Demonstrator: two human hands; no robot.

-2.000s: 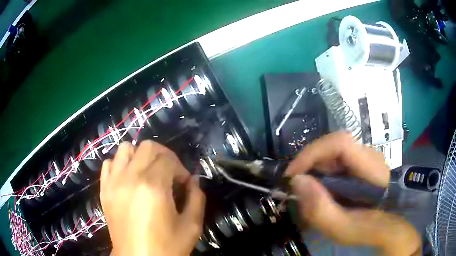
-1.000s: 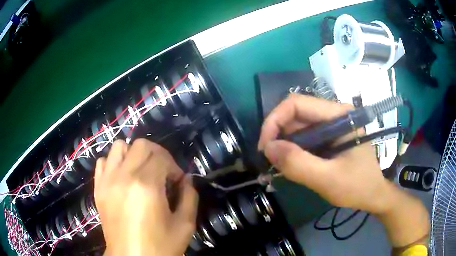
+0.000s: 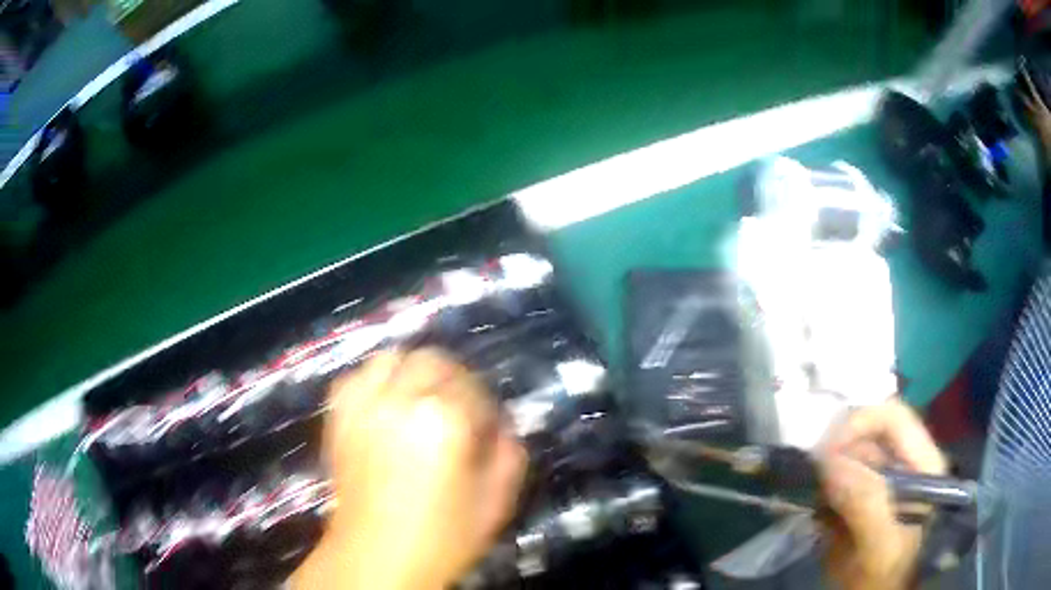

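Observation:
The picture is blurred. The black tray (image 3: 288, 282) holds rows of round black-and-silver components (image 3: 576, 377), with red and white lead wires (image 3: 334, 346) along the upper row and a lower row. My left hand (image 3: 421, 461) is over the middle of the tray, fingers curled; whether it holds a wire is hidden by blur. My right hand (image 3: 876, 496) grips the soldering iron (image 3: 789, 467) at the lower right. Its metal barrel and the thin bent tube (image 3: 738, 496) point left towards the tray's right edge, away from my left hand.
A white solder feeder (image 3: 818, 311) with a reel stands right of a flat black square tray (image 3: 680, 346). A red-white wire bundle (image 3: 63, 519) lies left of the component tray. A fan cage (image 3: 1026, 449) is at the right edge. Black items (image 3: 156, 92) lie beyond the white strip.
My right hand and the iron have moved right and down, away from the components. The view has shifted, so the tray and feeder appear lower. My left hand remains over the tray.

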